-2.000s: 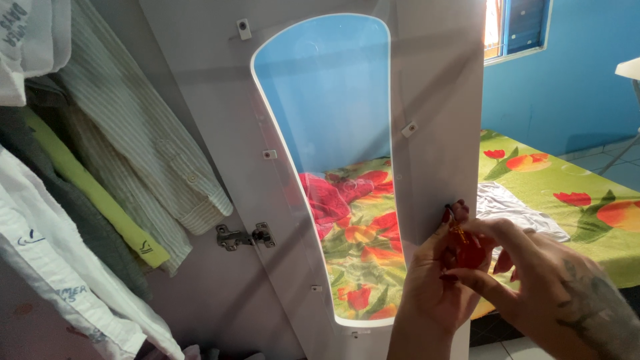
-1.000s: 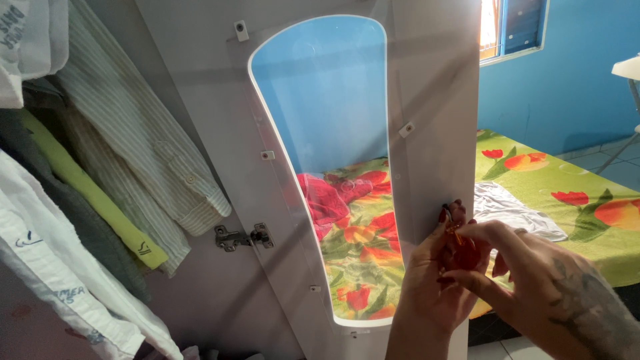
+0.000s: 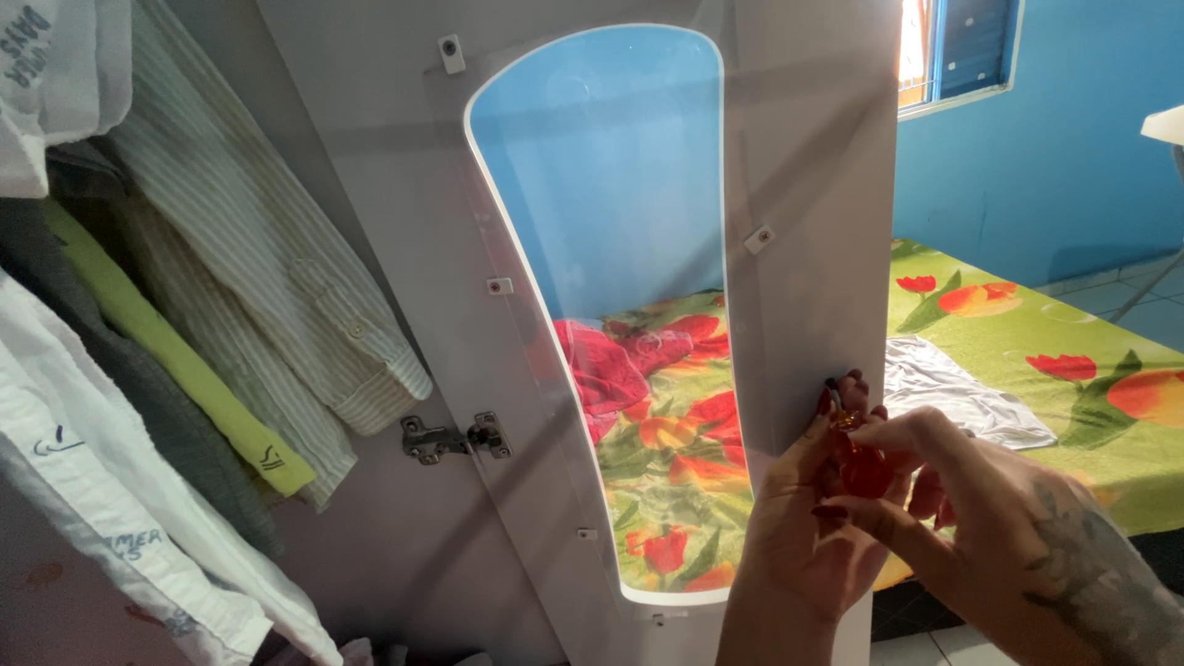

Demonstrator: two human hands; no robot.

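A small red translucent object [image 3: 866, 470] with a gold-coloured part at its top is held between both hands, in front of the wardrobe door [image 3: 814, 185]. My left hand [image 3: 805, 518] cups it from the left and below, fingers curled behind it. My right hand [image 3: 962, 499], tattooed on its back, pinches it from the right with thumb and index finger. A thin, dark-tipped piece sticks up above the gold part. The fingers partly hide the object, so its exact kind cannot be told.
The open door has a shaped clear panel [image 3: 610, 185], small clips and a metal hinge [image 3: 490, 435]. Clothes such as a striped shirt [image 3: 268, 222] hang at left. Behind the door stand a bed with a tulip-print cover [image 3: 980, 324], a white cloth [image 3: 962, 388] and a window [image 3: 971, 46].
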